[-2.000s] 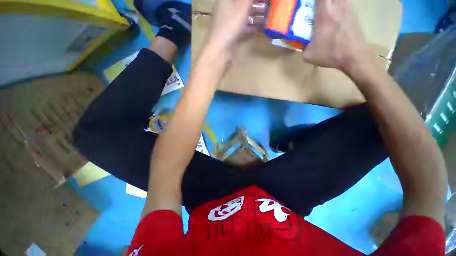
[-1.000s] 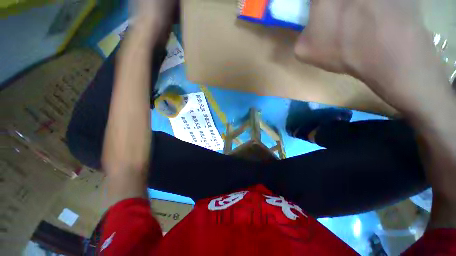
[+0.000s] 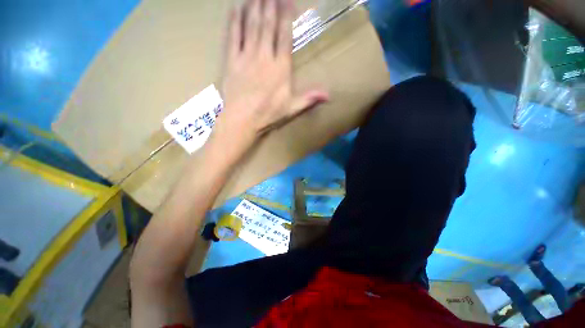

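Note:
A large brown carton (image 3: 333, 83) lies in front of me at a slant, closed, with a centre seam. Shiny clear tape (image 3: 308, 29) runs along the seam at the top. A white label (image 3: 195, 120) with black characters sits over the seam, partly covered by my left wrist. My left hand (image 3: 256, 70) lies flat, palm down, on the carton, empty, thumb spread. My right hand is out of the picture; only a piece of bare arm shows at the top right corner. A small orange and blue bit (image 3: 418, 2) shows at the top edge, cut off.
A yellow-edged pale container (image 3: 58, 176) stands at left. A yellow tape roll (image 3: 228, 229) lies by a printed label sheet (image 3: 264, 224) on the floor. A small wooden stool (image 3: 300, 200) is below the carton. Plastic and green boxes (image 3: 564, 48) are at upper right. Another person's legs (image 3: 519, 298) show lower right.
The view has turned and the carton now lies slanted to the left. My left hand is flat on it. The tape gun has left the carton top, and my right hand has gone out of view.

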